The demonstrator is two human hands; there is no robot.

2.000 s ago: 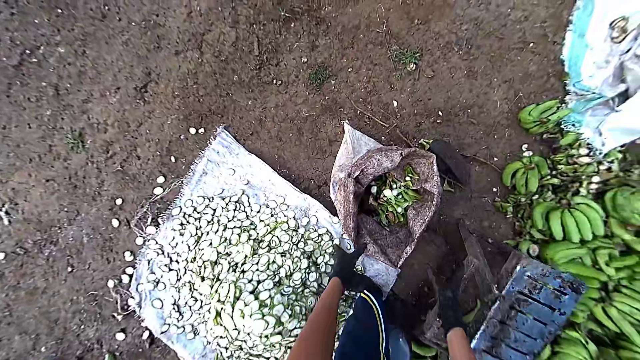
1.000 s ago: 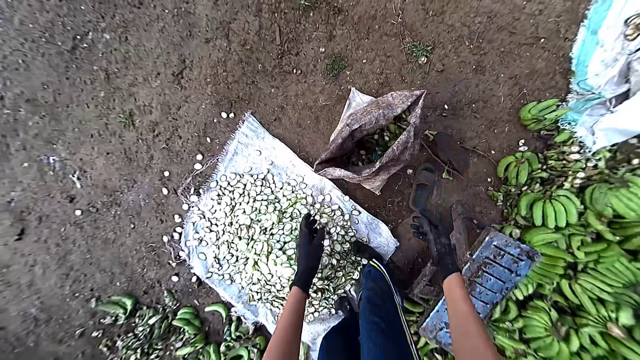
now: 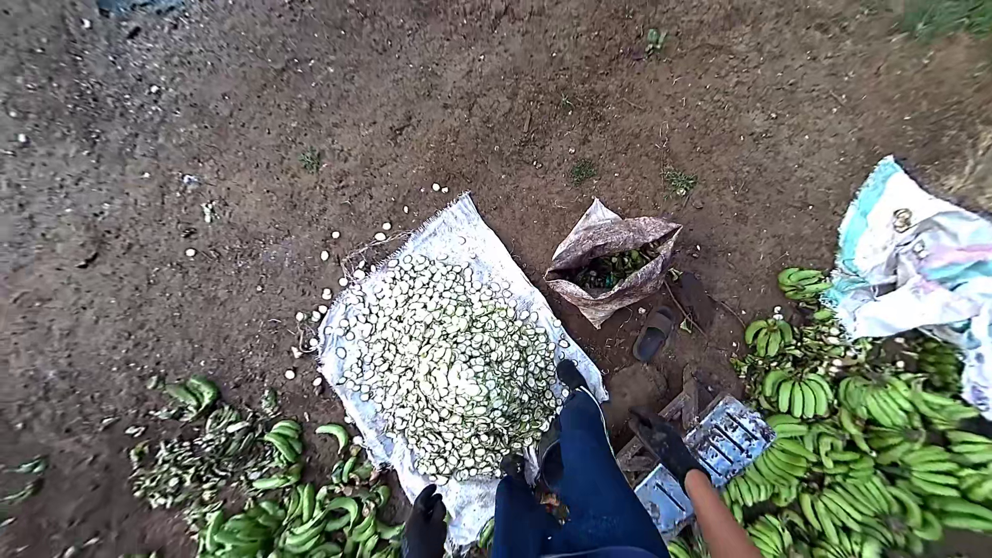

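Observation:
My left hand (image 3: 425,523), in a dark glove, is at the bottom edge beside the near corner of a white woven sheet (image 3: 465,504); its grip cannot be made out. On the sheet lies a wide heap of pale round slices (image 3: 457,364), probably of green banana or plantain. My right hand (image 3: 659,440), also dark-gloved, reaches over a wooden frame (image 3: 682,407) at the left side of a blue slotted board (image 3: 728,438). Whether it touches the frame is unclear. A brown woven sack (image 3: 655,283) stands with its mouth open, showing green and brown scraps (image 3: 612,270).
Green banana bunches (image 3: 860,465) cover the lower right, with more (image 3: 256,527) at the lower left beside peel scraps (image 3: 201,457). A sandal (image 3: 653,333) lies below the sack. A white and teal sheet (image 3: 914,263) is at the right. My legs (image 3: 597,465) are at bottom centre.
My left hand has moved from over the slice heap down to the bottom edge. The sack's mouth, round and wide two seconds ago, has become narrower. The view has shifted.

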